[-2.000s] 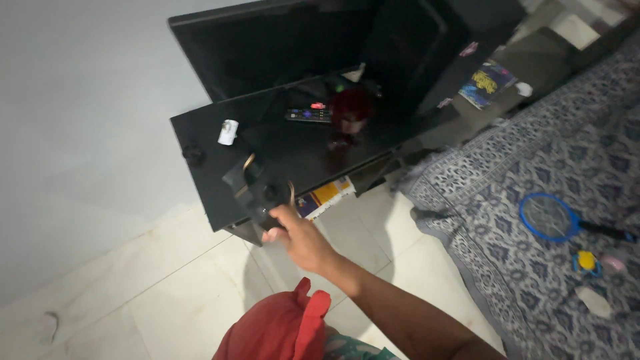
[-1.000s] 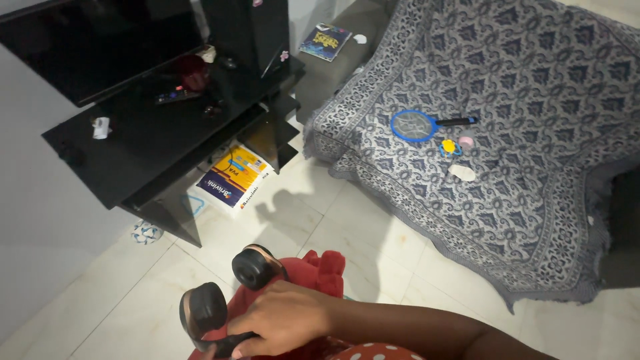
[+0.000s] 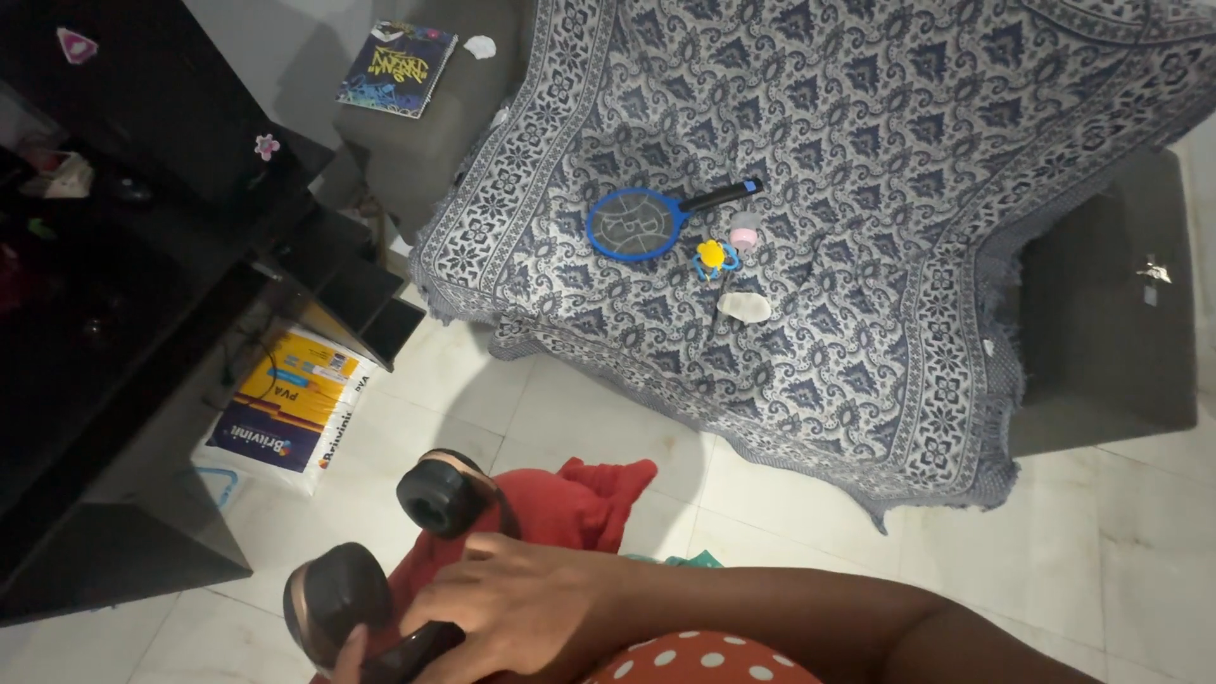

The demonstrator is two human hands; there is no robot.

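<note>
Black over-ear headphones (image 3: 439, 492) with copper-coloured trim are at the bottom, left of centre. My right hand (image 3: 532, 608) is closed around their headband, with its back turned up and the two ear cups pointing left and up. A red cloth (image 3: 570, 503) with folded edges lies just behind and beneath the headphones and my hand; what supports it is hidden. A bit of green patterned fabric (image 3: 698, 560) shows beyond my forearm. Orange cloth with white dots (image 3: 708, 660) shows at the bottom edge. My left hand is not in view.
A black TV stand (image 3: 114, 370) fills the left, with a printed bag (image 3: 285, 408) beneath. A patterned cover (image 3: 807, 361) drapes a piece of furniture, bearing a blue racket (image 3: 635, 224), a yellow-and-blue toy (image 3: 712, 256) and a pale oval item (image 3: 744, 306). A notebook (image 3: 397, 68) lies on a grey surface.
My right hand, over the TV stand two seconds ago with a dark object in it, is now low over the red cloth with the headphones. The view has swung right.
</note>
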